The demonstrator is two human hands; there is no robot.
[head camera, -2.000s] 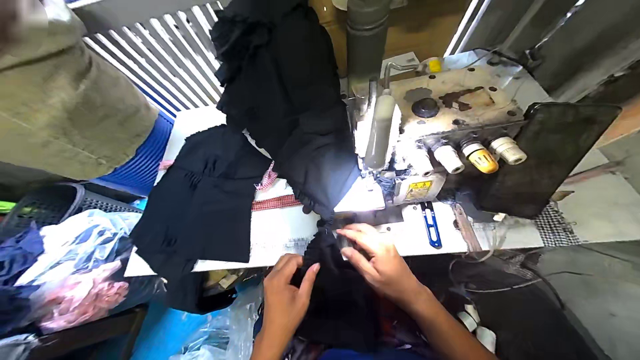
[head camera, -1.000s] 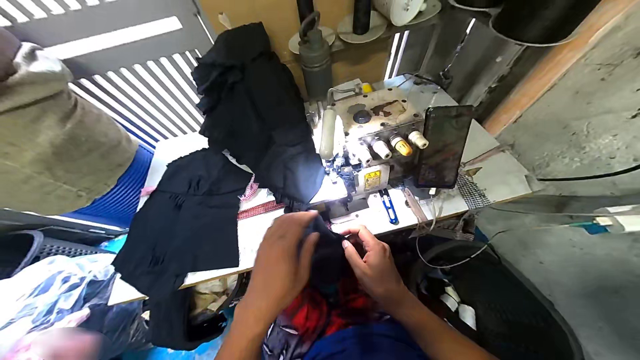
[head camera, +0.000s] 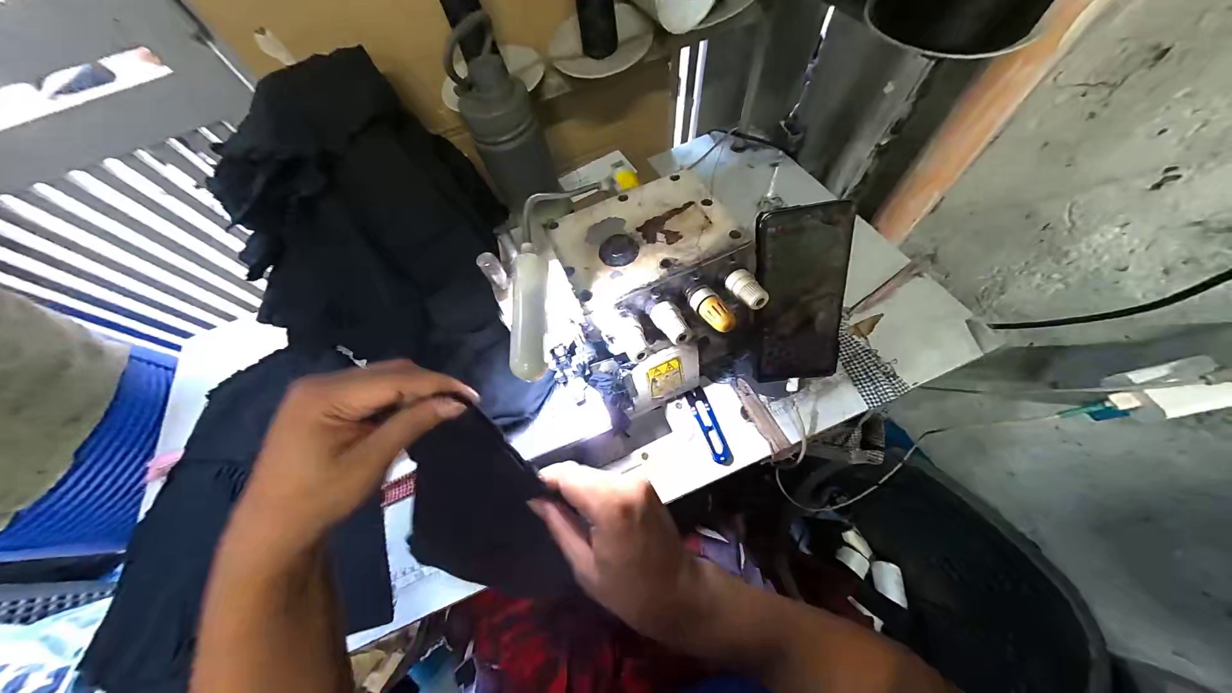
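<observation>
A small black fabric piece (head camera: 481, 510) is stretched between my two hands in front of a serger sewing machine (head camera: 645, 250). My left hand (head camera: 356, 433) pinches its upper left corner between thumb and fingers. Its edge runs down to my right hand (head camera: 611, 529), which grips it on the right. Behind my left hand, a pile of black cloth (head camera: 385, 212) lies on the white table (head camera: 423, 587), and more black cloth pieces (head camera: 212, 510) spread out at its left. The machine's lamp lights the needle area.
A smartphone (head camera: 804, 289) leans upright at the machine's right. A blue snips tool (head camera: 710, 428) lies near the table's front edge. Thread cones (head camera: 597, 34) stand behind. A black bin (head camera: 972, 577) is at lower right. At the left edge is part of a person in beige clothing (head camera: 48, 404).
Both hands have risen from low by the table's front edge with the small black piece, now held stretched out between them. The view has shifted since the first frame.
</observation>
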